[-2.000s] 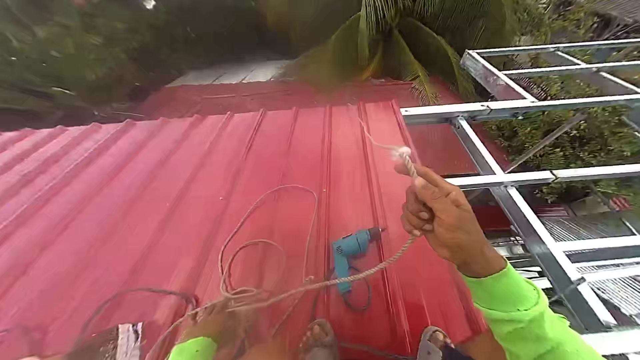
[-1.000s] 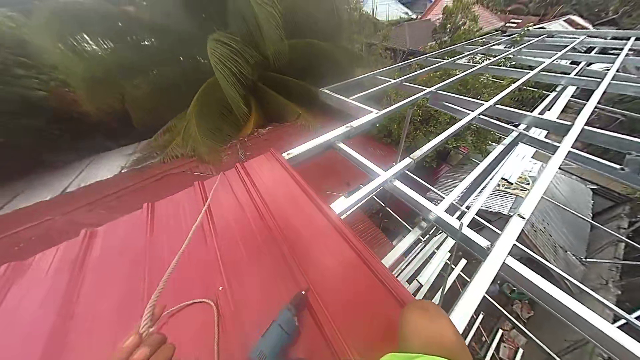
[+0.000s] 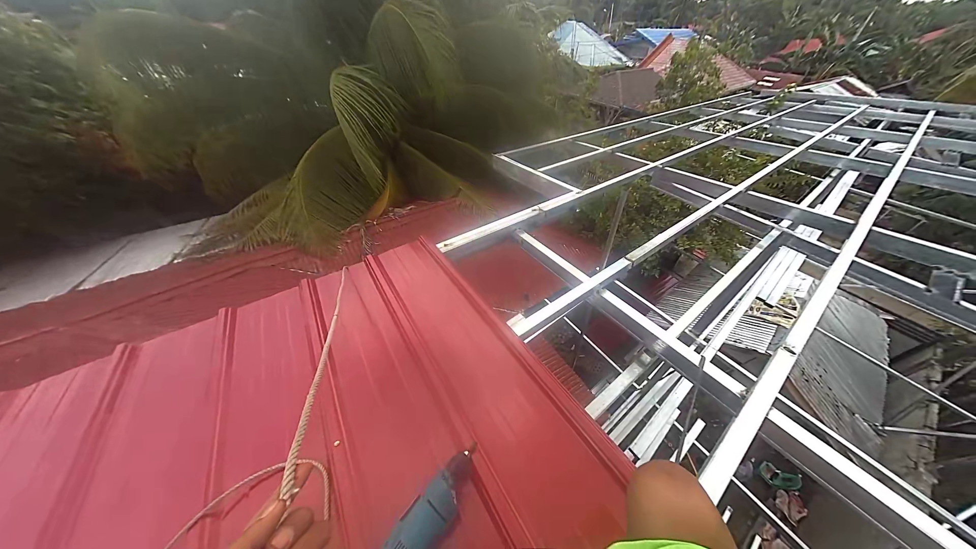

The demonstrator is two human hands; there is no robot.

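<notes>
Low at the left of centre, my left hand is closed around a twisted rope. The rope runs taut from the fingers up across the red ribbed metal roof sheet to its far edge. A slack loop lies on the sheet beside the hand. To the right of it a blue power drill lies with its bit pointing away from me, its lower part cut off by the frame. My right hand is hidden; only a bit of bright green sleeve shows at the bottom edge, below rounded bare skin, apparently a knee.
An open metal roof frame extends to the right, with a drop beneath it. The red sheet's right edge borders this frame. Loose metal strips lie below. Beyond the far edge are a lower red roof and palm fronds.
The view has swung strongly right and upward. Two seconds ago my right hand held up the rope's knotted end; that hand has left view. My left hand now holds a rope that runs to the roof's far edge.
</notes>
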